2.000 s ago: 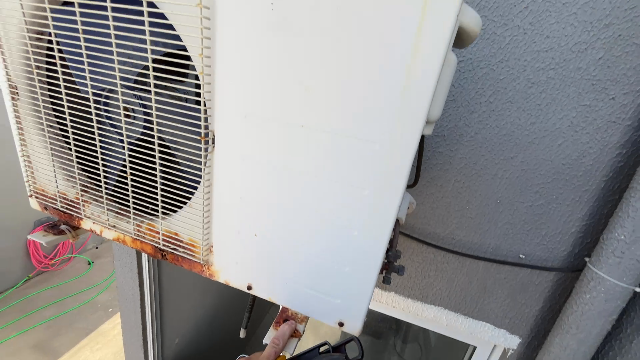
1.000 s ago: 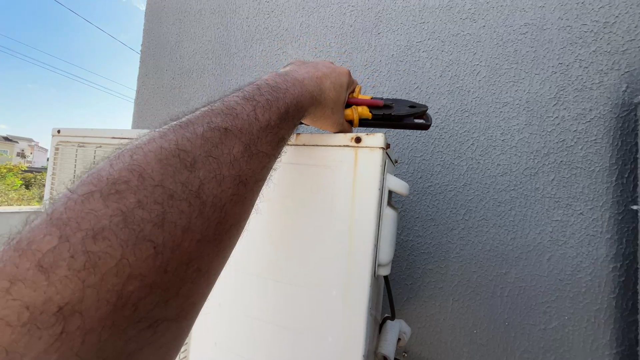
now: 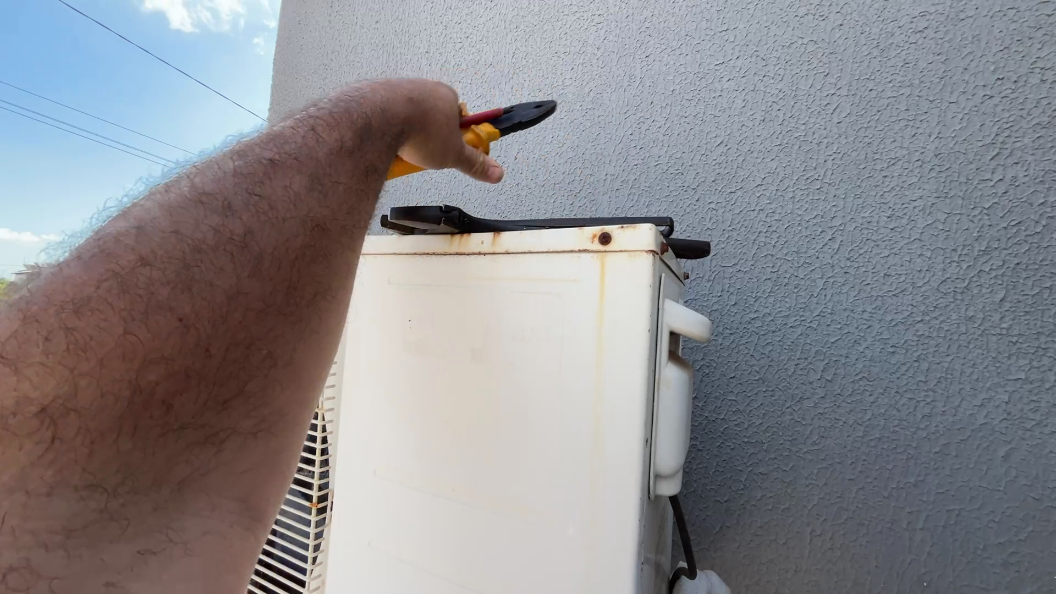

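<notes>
My left hand (image 3: pixel 436 128) is raised above the white outdoor air-conditioner unit (image 3: pixel 495 396), closed around pliers (image 3: pixel 528 118) with yellow handles and dark jaws. A red tool part (image 3: pixel 483 118) shows beside the pliers' jaws; its full shape is hidden by the hand. The thumb sticks out below the pliers, pointing right. Under the hand, a black long-handled tool (image 3: pixel 569 223) lies on the unit's top, one end jutting past the right edge. Its exact kind cannot be told. My right hand is out of view.
A textured grey wall (image 3: pixel 874 289) stands behind the unit. On the unit's right side are a white plastic cover (image 3: pixel 674 421) and a dark cable (image 3: pixel 683 532). The fan grille (image 3: pixel 307 503) shows at lower left, and a rusty screw (image 3: pixel 605 238) near the top edge.
The view has swung up from the unit's underside. Since one second ago, my left hand has lifted off the unit's top with the pliers, and the black tool now lies there out of the hand.
</notes>
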